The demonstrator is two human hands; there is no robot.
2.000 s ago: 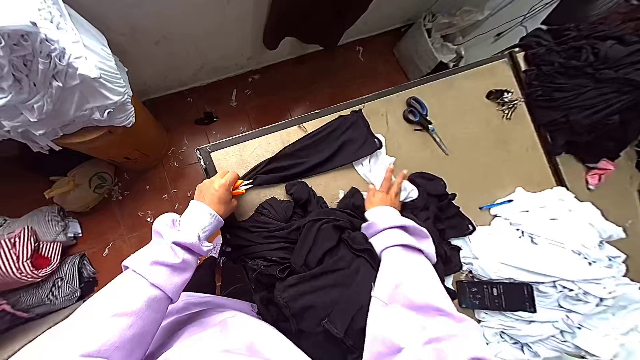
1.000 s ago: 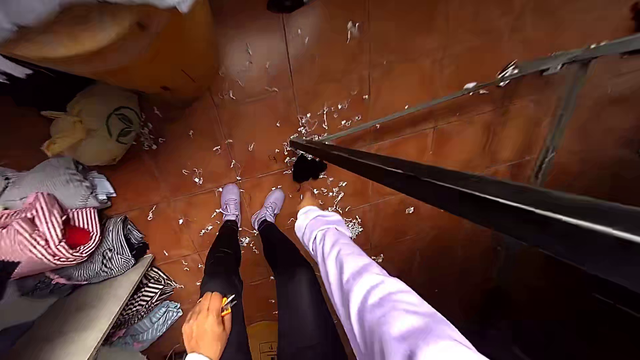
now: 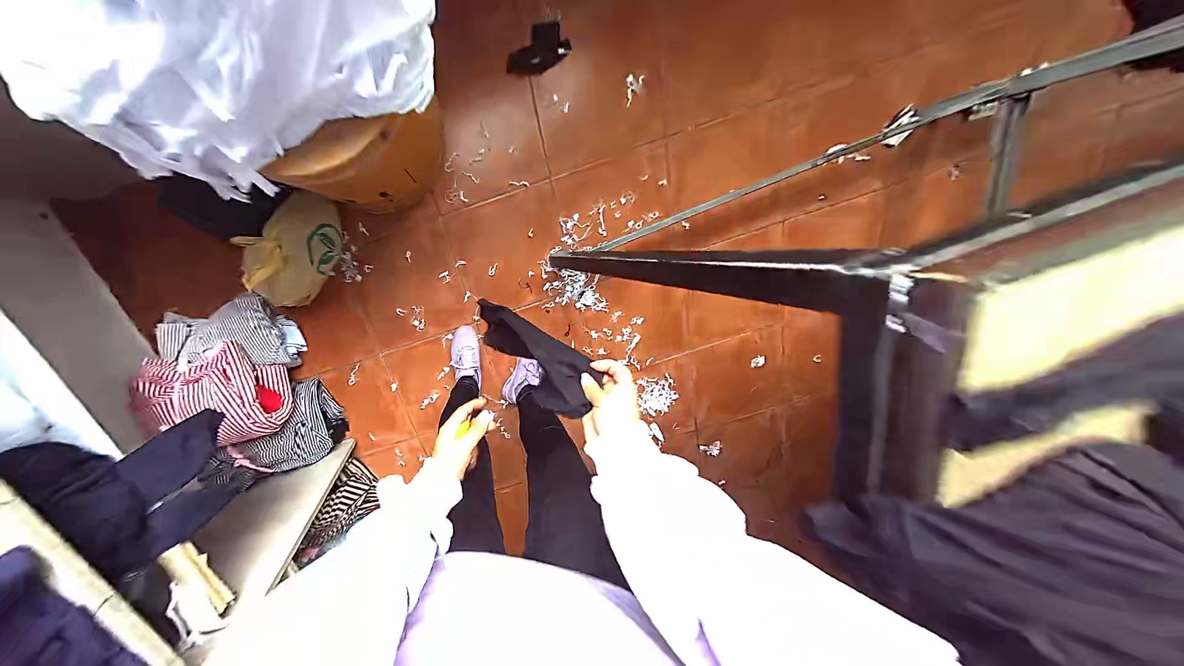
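Observation:
My right hand (image 3: 610, 400) grips one end of a black cloth piece (image 3: 546, 363), which hangs above the floor and across my lilac shoes (image 3: 465, 353). To its left, my left hand (image 3: 462, 433) is closed around a small yellow-and-orange tool, mostly hidden by the fingers; its exact kind cannot be told. A gap separates the left hand from the cloth. More black fabric (image 3: 1036, 546) lies on the table at the right, blurred.
The dark metal table frame (image 3: 721, 270) stands at the right. Thread scraps (image 3: 578, 289) litter the tiled floor. Upper left are a yellow container (image 3: 370, 162) heaped with white cloth (image 3: 231, 83) and a tied bag (image 3: 294, 248); striped garments (image 3: 217, 393) lie below them.
The view has swung from the tabletop down to the floor. My right hand, low beside the table leg one second ago, is now up in front of me with the black cloth.

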